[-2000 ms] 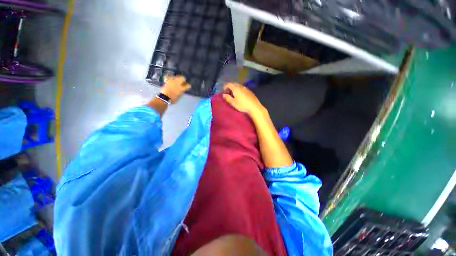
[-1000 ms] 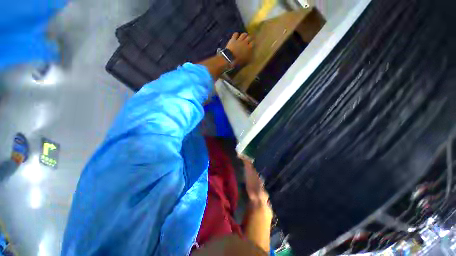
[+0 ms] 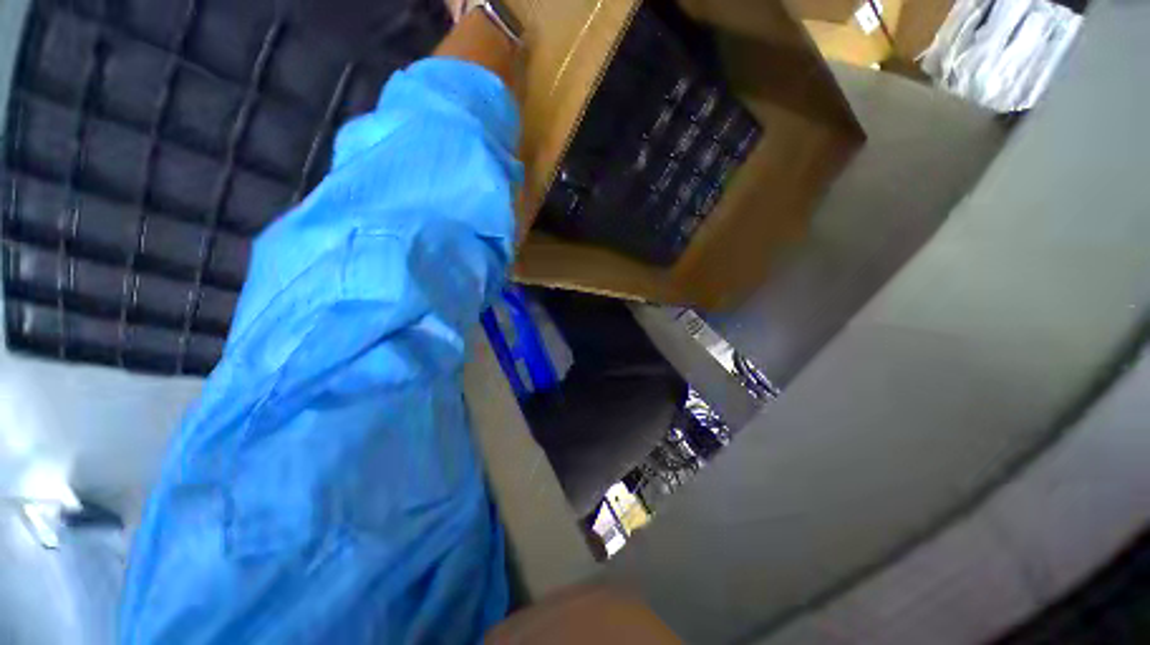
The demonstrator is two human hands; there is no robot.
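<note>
My left hand [image 3: 464,11] is mostly cut off by the top edge, beside the open brown carton [image 3: 570,76]. A banded wrist and a blue sleeve lead to it. Its fingers are not visible, so I cannot tell whether it grips anything. Black gridded trays [image 3: 656,151] lie inside the carton. A large black ridged tray, perhaps a stack [image 3: 164,164], fills the upper left, partly behind my sleeve. My right hand is not in view.
A wide grey surface [image 3: 870,378] crosses the right side. A blue plastic object [image 3: 523,340] is below the carton. Another brown box [image 3: 851,38] and a white bundle [image 3: 1003,51] are at the upper right. Pale floor [image 3: 63,416] shows at lower left.
The view has moved closer to the carton and its inside now shows. The dark stack at right and my right hand have left view. My left hand has shifted to the top edge.
</note>
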